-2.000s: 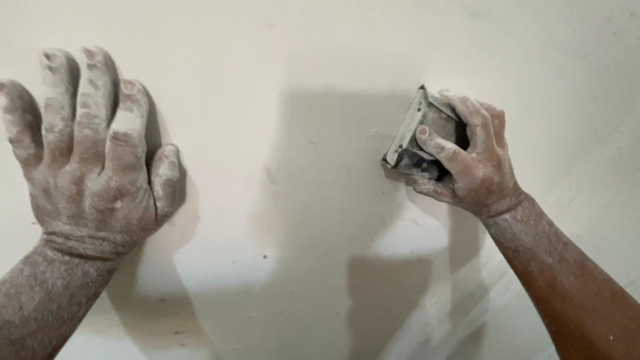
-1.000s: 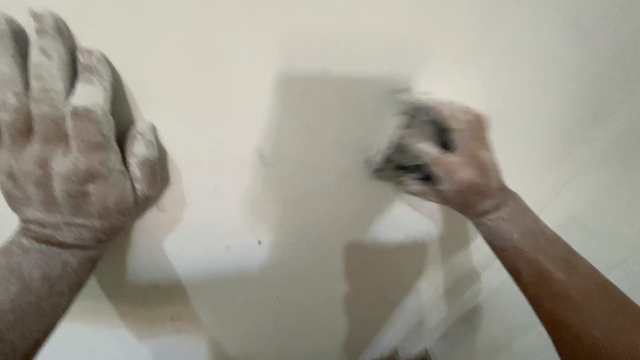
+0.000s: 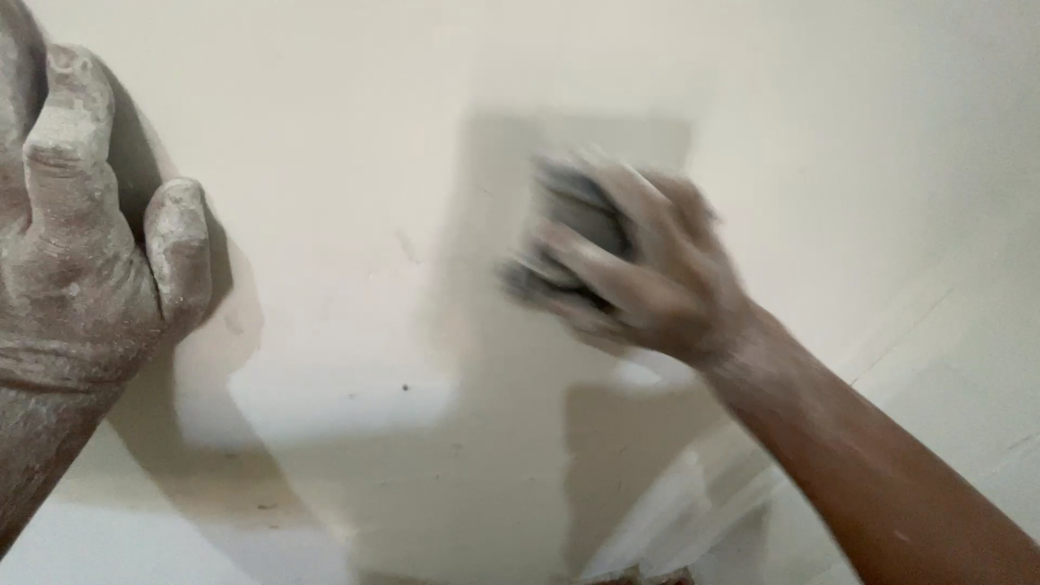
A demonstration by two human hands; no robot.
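Note:
Pale dust coats my left hand [image 3: 81, 244], which rests palm down against a smooth off-white plastered surface [image 3: 341, 203] at the left edge of the view. Its thumb is apart from the fingers, and part of the hand is cut off by the frame. Right of centre, my right hand [image 3: 650, 268] grips a small dark hand sanding block [image 3: 589, 219] by its sides, with the block against the surface. Hand and block are blurred by motion. The face of the block towards the surface is hidden.
Shadows of the arms and head fall across the surface. Small dark specks [image 3: 405, 387] mark it below the middle. Whitish streaks [image 3: 666, 512] run diagonally at the lower right. Something reddish brown [image 3: 642, 576], too cropped to name, shows at the bottom edge.
The left hand sits farther left in the view, now partly out of frame. My right hand, still gripping the block, has moved left over the surface.

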